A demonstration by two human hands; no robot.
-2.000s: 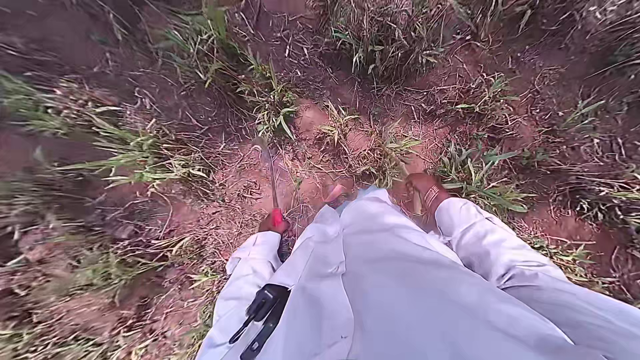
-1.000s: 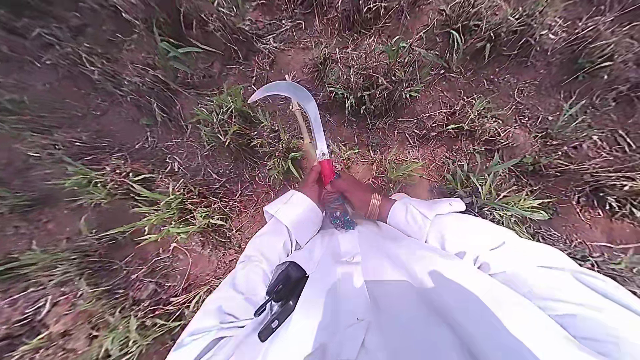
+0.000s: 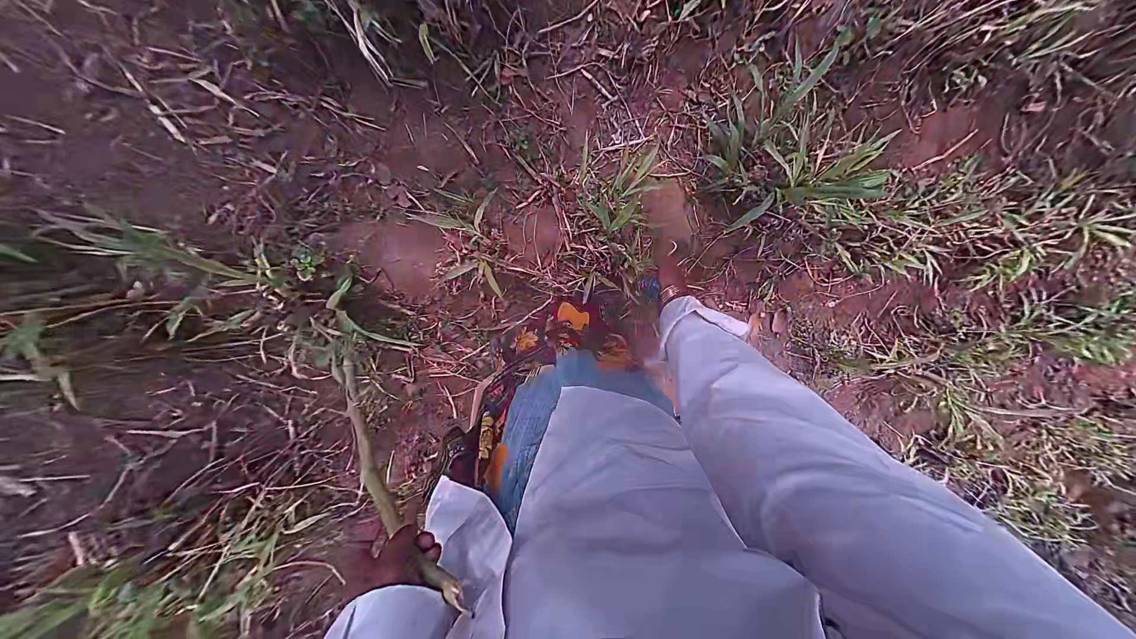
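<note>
Near the bottom left, my left hand (image 3: 410, 552) is closed around a thick green-brown plant stalk (image 3: 366, 444). The stalk's pale cut end sticks out below my fingers, and its leafy upper part reaches up and left over the ground. My right hand (image 3: 670, 226) is stretched forward at upper centre, low over the soil beside a grass tuft (image 3: 617, 200). It is blurred, with a bangle (image 3: 672, 291) at the wrist, and whether it holds anything cannot be made out. No sickle can be seen in the current view.
Reddish soil (image 3: 399, 253) with dry stalks and straw lies all around. Green grass clumps (image 3: 799, 169) stand at the upper right, with more grass (image 3: 115, 595) at the lower left. White sleeves, a white garment (image 3: 621, 479) and patterned cloth (image 3: 572, 318) fill the lower middle.
A second ago my hands were together at the red handle of a curved sickle; now they are apart. The left is lower left with a stalk, the right forward. The sickle has gone from sight.
</note>
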